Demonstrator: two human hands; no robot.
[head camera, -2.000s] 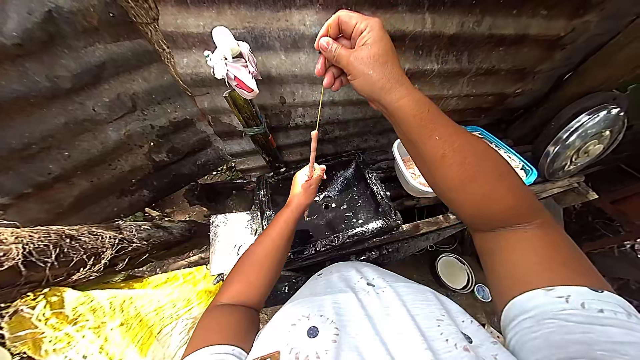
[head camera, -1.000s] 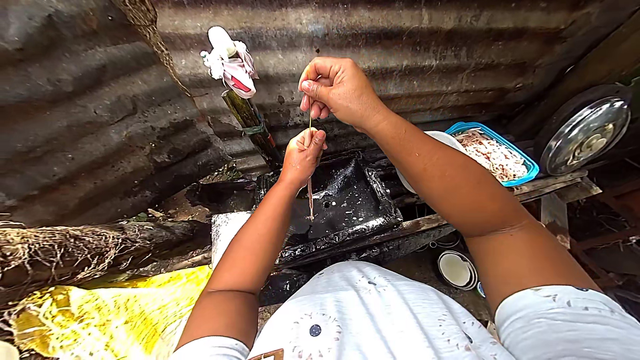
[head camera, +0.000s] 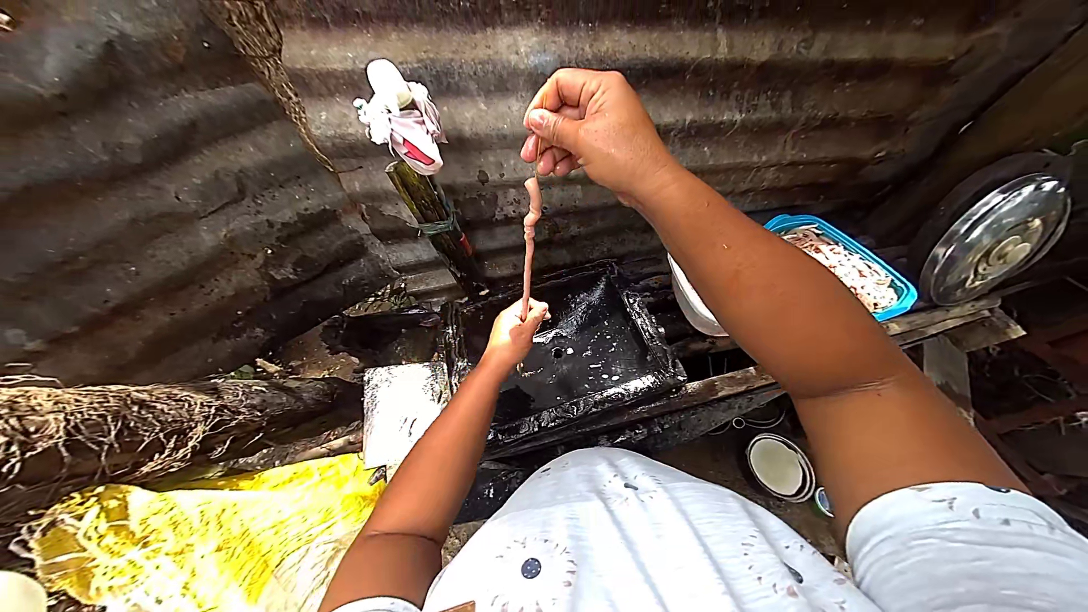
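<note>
My right hand (head camera: 591, 132) is raised in front of the corrugated wall and pinches the top of a thin stick. A long, pinkish, stretchy strip, which looks like raw intestine (head camera: 529, 246), hangs around the stick's lower part, bunched near its top. My left hand (head camera: 515, 331) grips the strip's lower end, above the black basin (head camera: 586, 357) with a drain hole. At the right, partly behind my right forearm, a blue plastic tray (head camera: 903, 299) holds many pale, pinkish pieces, and a white container (head camera: 695, 302) stands beside it.
A metal pot lid (head camera: 994, 240) leans at the right. A post (head camera: 433, 217) with a cloth and a white object on top rises behind the basin. A pale board (head camera: 399, 412) and a yellow woven sack (head camera: 221, 527) lie at the left. Bowls (head camera: 778, 466) sit low at the right.
My left hand has moved down, away from my right hand, and the strip now shows stretched between them. One second ago, my left hand was close under the right with the strip hanging below it.
</note>
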